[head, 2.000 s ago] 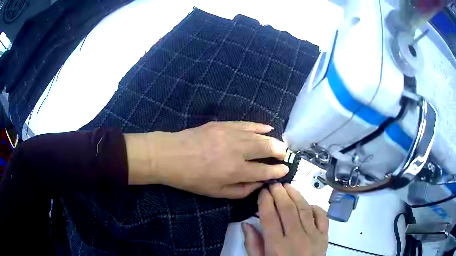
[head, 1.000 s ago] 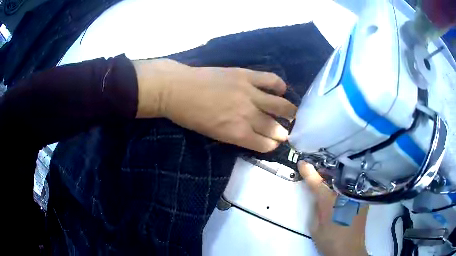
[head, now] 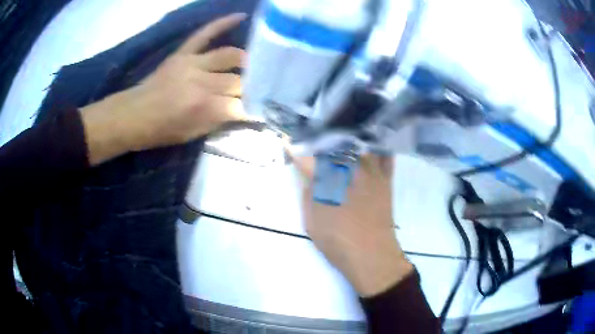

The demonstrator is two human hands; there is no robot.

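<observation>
The dark checked garment panel [head: 124, 228] lies on the white table left of the needle area and hangs toward the near edge; its pale lines are blurred. My left hand [head: 179, 98] lies flat on the cloth with fingers spread, fingertips beside the machine head. My right hand [head: 349, 215] is under the machine head, right of the needle, partly behind the grey-blue translucent block [head: 331, 181]. Its fingertips are hidden or blurred near the presser foot area, so its hold cannot be told. The white sewing machine [head: 313, 49] with a blue stripe is blurred.
Right of the machine are a metal piece [head: 505, 212], black scissor-like loops [head: 494, 261] and a thin black cable [head: 457, 228]. A ruler strip [head: 274, 323] runs along the table's near edge.
The view has turned right, so machine and cloth appear further left. My left hand's fingers have spread on the cloth. My right hand stays under the machine head.
</observation>
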